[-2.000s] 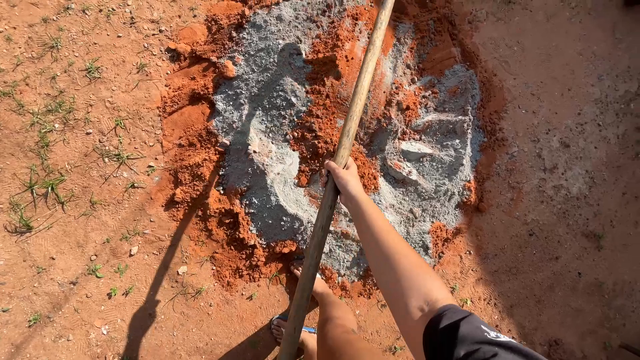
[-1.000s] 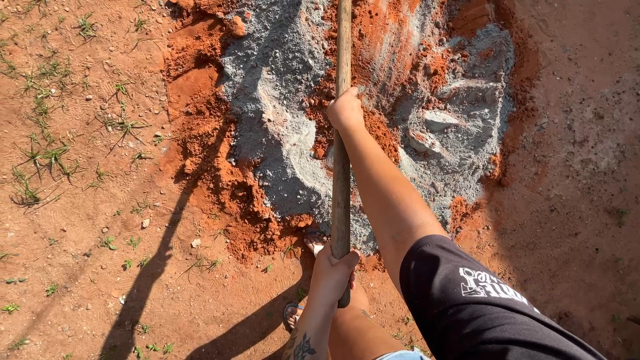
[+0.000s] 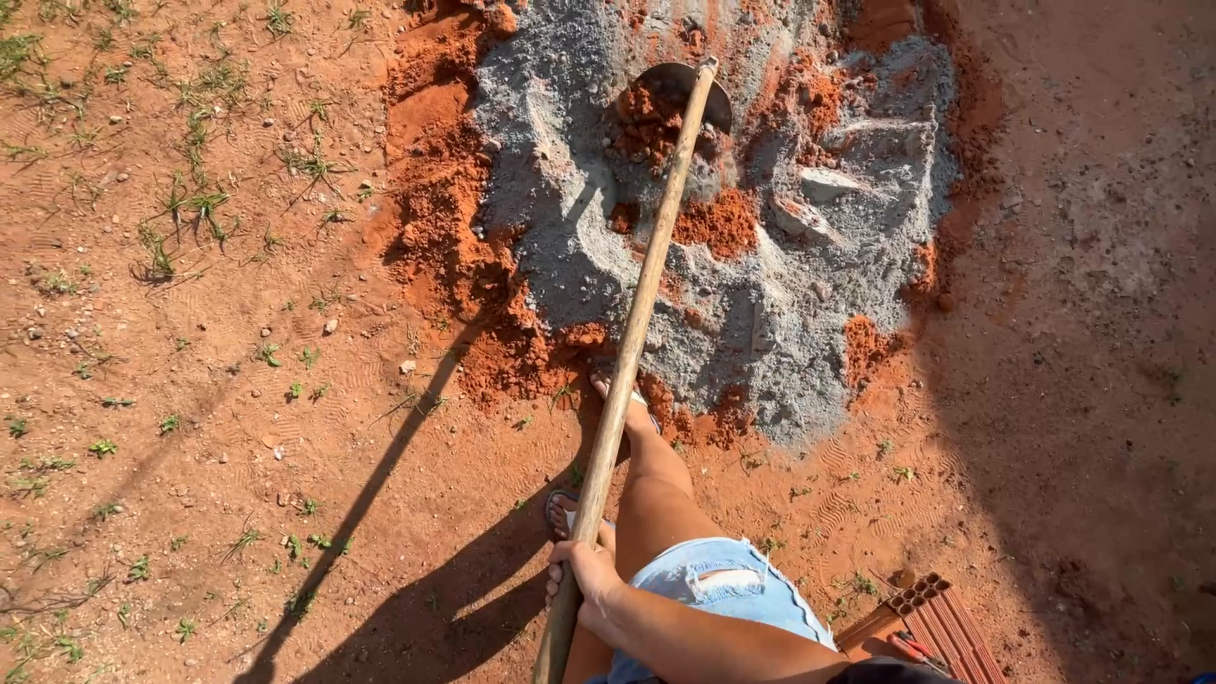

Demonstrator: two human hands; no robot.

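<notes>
My right hand (image 3: pixel 584 575) grips the lower part of the long wooden handle of a hoe (image 3: pixel 646 285). The handle slants up and to the right. At its far end the dark, rounded metal blade (image 3: pixel 717 104) rests in a pile of grey powder, likely cement (image 3: pixel 579 190), and red-orange soil (image 3: pixel 722 223). Clumps of the soil lie against the near side of the blade. My left hand is not in view.
My sandalled feet (image 3: pixel 570 513) stand at the near edge of the pile. At the lower right lies a hollow clay brick (image 3: pixel 950 632) with a red-handled tool (image 3: pixel 912 649) on it. Small weeds (image 3: pixel 204 204) grow in the dirt at left.
My right hand has slid down the handle from its middle towards the lower end. My left hand, on the handle's lower end one second ago, has left the view. The hoe's blade has come into view.
</notes>
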